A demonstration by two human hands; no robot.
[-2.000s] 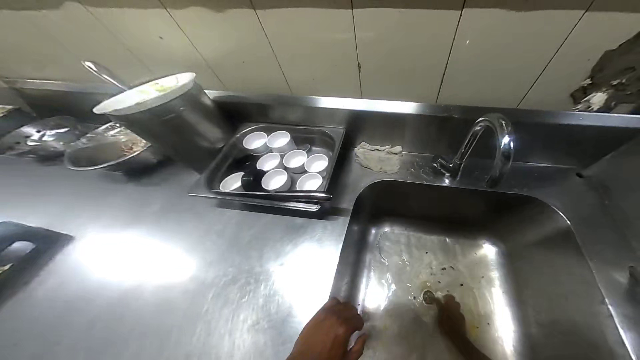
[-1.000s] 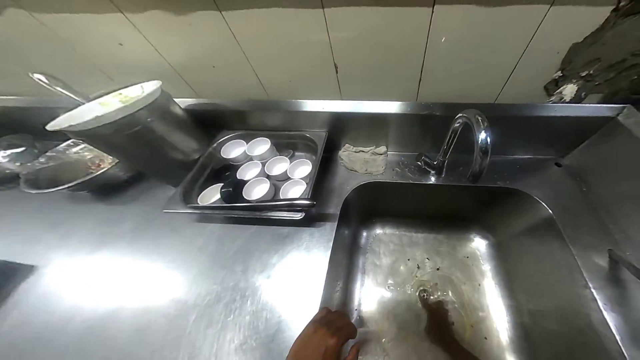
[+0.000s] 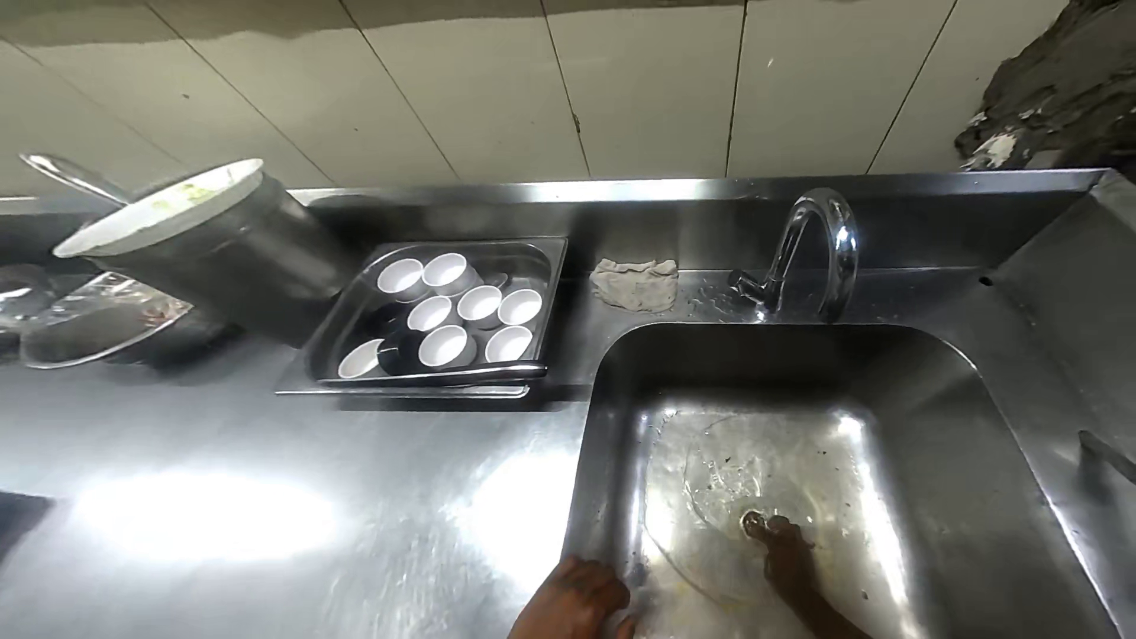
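My right hand [image 3: 788, 552] reaches down into the stainless steel sink [image 3: 612, 399], its fingertips at the drain hole [image 3: 753, 522] in the bottom. Shallow water with small dark scraps of food lies around the drain. My left hand [image 3: 579, 599] rests on the sink's left rim near the bottom of the view, fingers bent over the edge. Nothing can be made out in either hand. A chrome faucet [image 3: 839, 257] stands behind the sink, and a crumpled beige cloth [image 3: 635, 285] lies to its left.
Left of the cloth, a steel pan [image 3: 311, 359] holds several small white-lined cups [image 3: 480, 303] and a long-handled utensil [image 3: 461, 375]. Farther left are a tall tilted pot [image 3: 240, 257] with a ladle handle [image 3: 75, 177] and a plastic-covered bowl [image 3: 98, 333]. A metal bar [image 3: 1109, 457] juts in at the right.
My right hand stays at the drain, its fingers shifting slightly. My left hand remains at the sink's left rim. The view has shifted a little.
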